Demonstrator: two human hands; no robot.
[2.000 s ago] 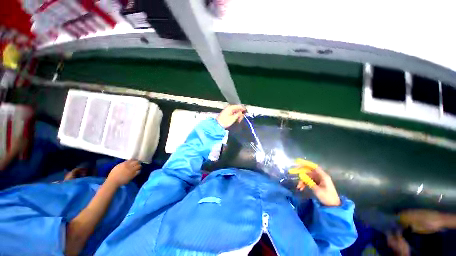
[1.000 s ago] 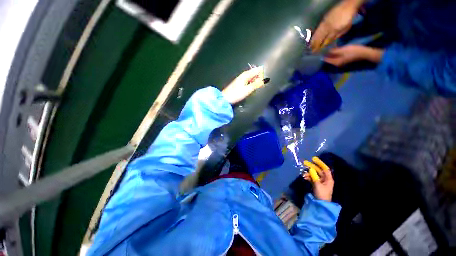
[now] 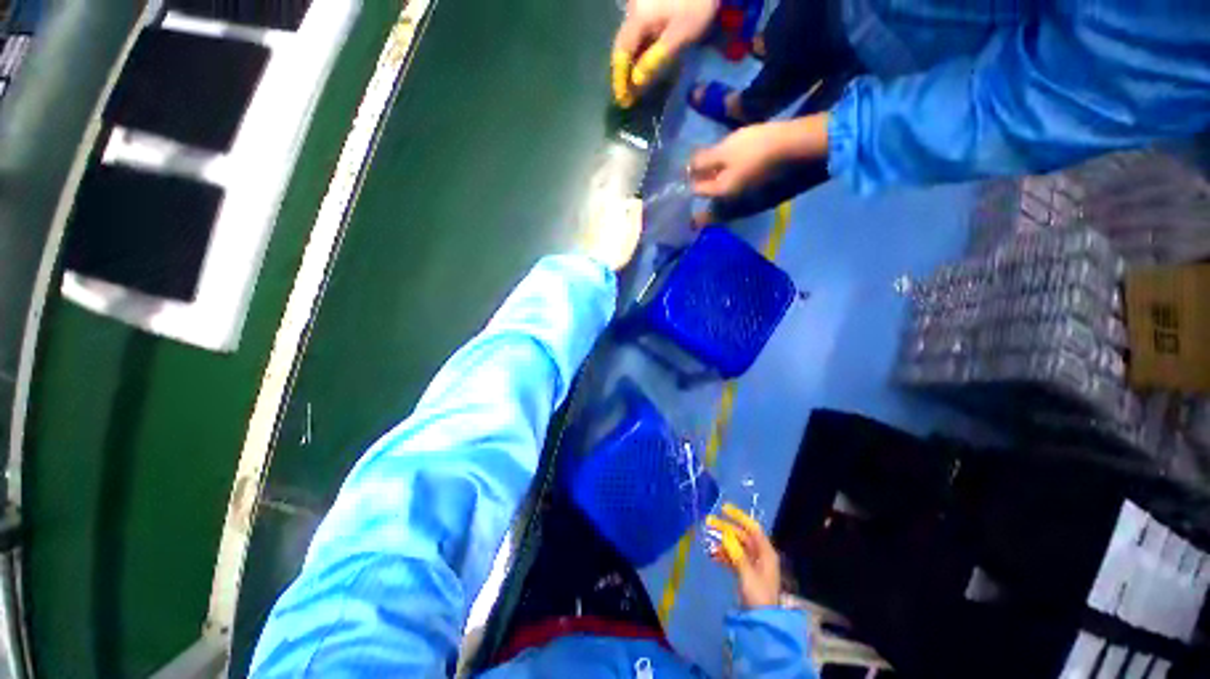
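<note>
My left hand (image 3: pixel 613 231) reaches far forward at the bench edge, washed out by glare; its fingers do not show clearly. My right hand (image 3: pixel 750 547), with yellow finger cots, is low over the floor side and pinches thin clear film (image 3: pixel 691 464). The film shows only as white glints in front of the blue stool. Another person's hands (image 3: pixel 750 166) are just beyond my left hand, one with yellow cots, at a dark, shiny piece at the bench edge.
A white tray with black panels (image 3: pixel 236 252) lies on the green bench (image 3: pixel 438 199) at left. Blue stools (image 3: pixel 723 303) stand beside the bench. Black bins (image 3: pixel 863 531), wrapped stacks (image 3: pixel 1015 312) and a carton (image 3: pixel 1170 328) are at right.
The view has turned and shifted along the bench. My left arm is stretched farther forward, close to the other person's hands. My right hand stays low with film, now beside the nearer stool.
</note>
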